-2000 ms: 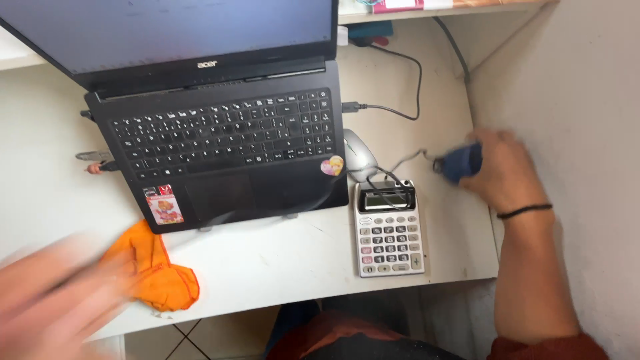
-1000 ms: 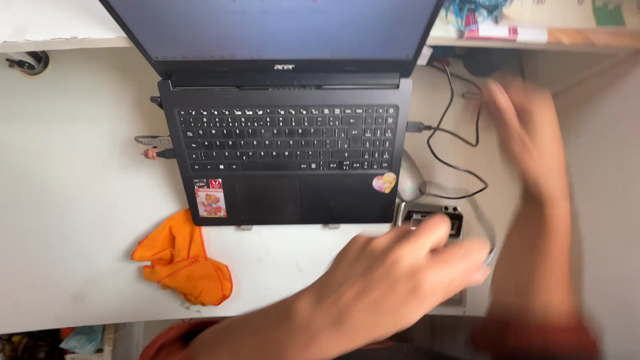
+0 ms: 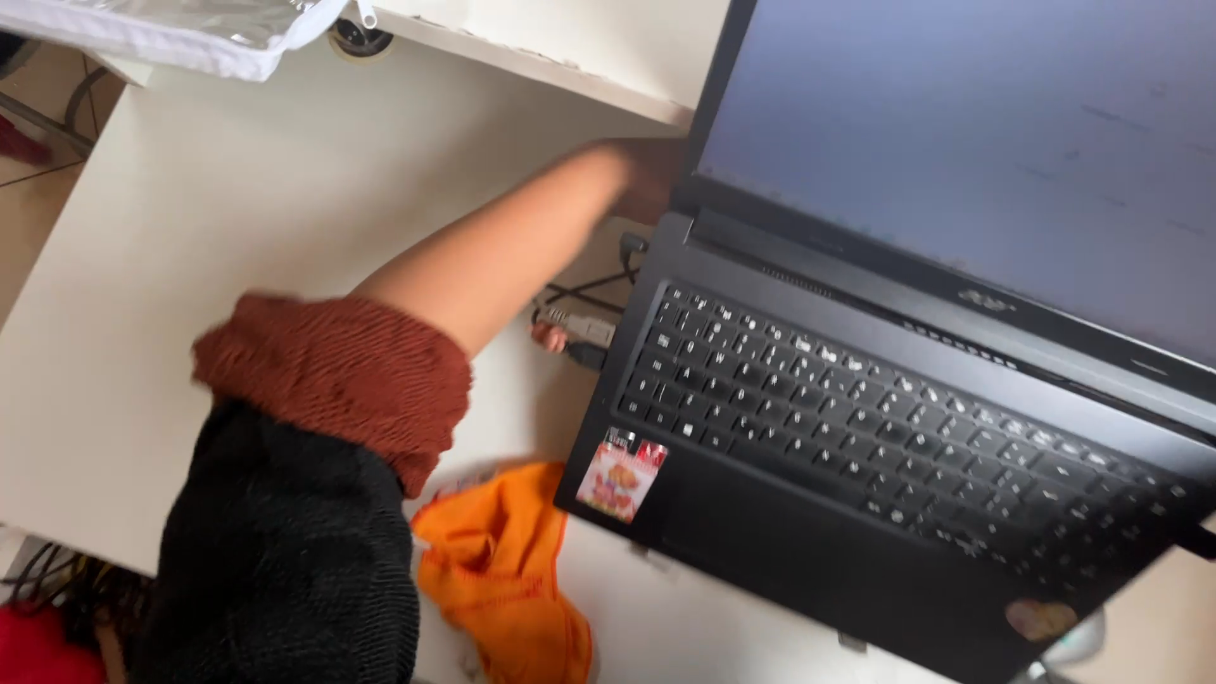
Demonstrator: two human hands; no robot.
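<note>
My left arm reaches over the white desk to behind the raised screen of the black laptop [image 3: 807, 570]. My left hand [image 3: 655, 180] is mostly hidden there, blurred and in shadow, so what it touches does not show. Below the forearm, a grey USB plug [image 3: 584, 326] and a black plug [image 3: 584, 355] sit at the laptop's left side, with black cables [image 3: 598, 285] behind them. An orange cloth [image 3: 508, 570] lies by the laptop's front left corner. My right hand is out of view.
A white shelf edge [image 3: 541, 62] runs above the desk [image 3: 190, 190]. A clear plastic case with white trim [image 3: 218, 43] rests at the upper left, near a round black cable hole [image 3: 361, 40]. Tangled cables [image 3: 85, 589] are at the lower left. Part of a mouse [image 3: 1078, 638] shows at right.
My left arm has moved from in front of the laptop to behind its screen. My right hand has left the view. The view has swung left and tilted.
</note>
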